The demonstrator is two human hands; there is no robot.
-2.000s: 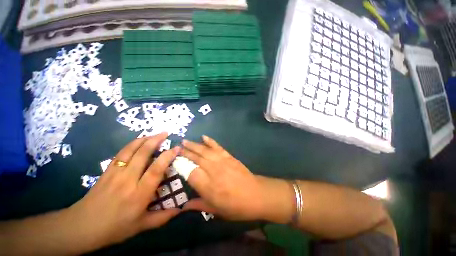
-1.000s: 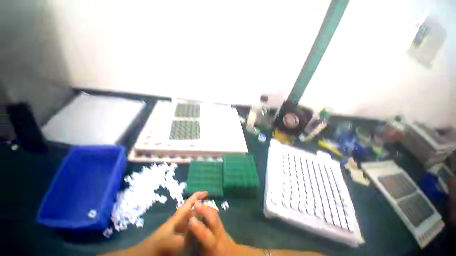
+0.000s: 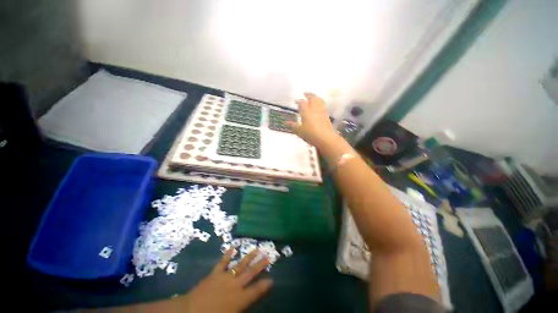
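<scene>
My right hand [image 3: 312,120] reaches over the back of the bench and touches or hovers at a populated panel [image 3: 281,120] on the stacked white holding boards [image 3: 284,150]; whether the fingers grip it I cannot tell. Two more populated panels, one at the back [image 3: 243,114] and one in front of it [image 3: 239,142], lie left of it. My left hand [image 3: 229,284], fingers spread, rests low at the front by the small pile of white square spacers [image 3: 251,249]. Two stacks of green PCB panels [image 3: 269,211] lie between the hands.
A blue bin [image 3: 92,214] stands left, beside a large pile of white spacers [image 3: 174,229]. A white sheet [image 3: 113,110] lies back left. The component tray [image 3: 352,244] is partly hidden under my right arm. A narrow white carrier [image 3: 498,257], bottles and a black item [image 3: 386,144] are right.
My hands were together at the front; they have separated. My right hand has moved to the holding board at the back, where a third populated panel now shows. My left hand has opened flat.
</scene>
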